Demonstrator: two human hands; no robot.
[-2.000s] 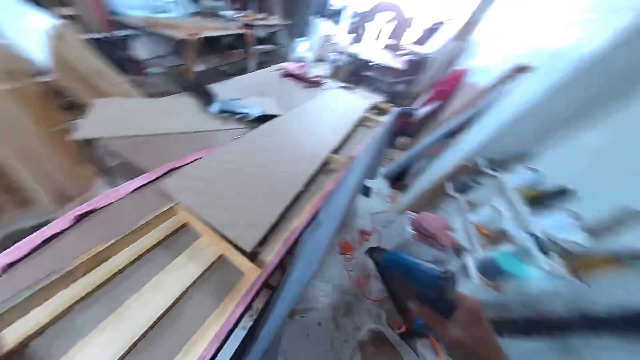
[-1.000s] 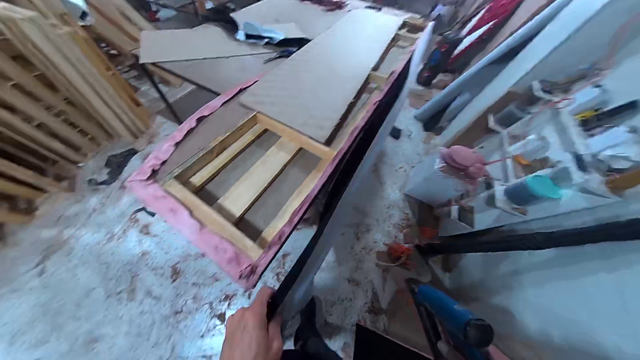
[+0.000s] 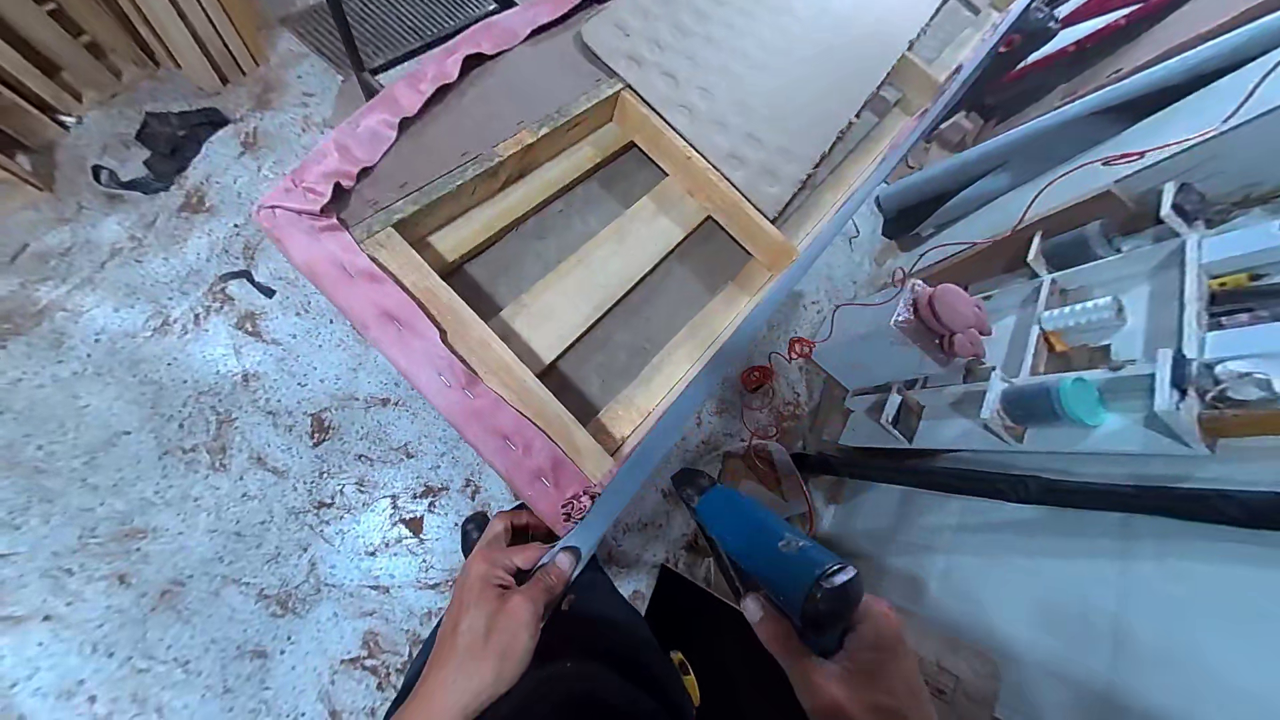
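Observation:
My left hand [image 3: 510,590] pinches the end of a grey-blue fabric strip [image 3: 650,430] at the near corner of a wooden furniture frame [image 3: 590,270]. The strip runs along the frame's right side. Pink fabric [image 3: 430,360] is stapled along the near left edge and bunches at that corner. In my right hand [image 3: 840,650] is a blue and black staple gun [image 3: 770,550], held to the right of the corner, its nose pointing up and left, apart from the frame. A pale cardboard sheet [image 3: 760,80] lies over the frame's far part.
Wooden slats [image 3: 130,40] stand at the upper left. Black scraps [image 3: 165,145] lie on the stained floor [image 3: 200,450]. A thin red hose [image 3: 800,348] coils right of the frame. Beyond it are a compartment rack [image 3: 1130,400] with tools and a black roll [image 3: 1000,490].
The view has moved closer to the frame's near corner. My left hand, out of view two seconds ago, has come onto the strip, which stood away from the frame one second ago and now lies along its side.

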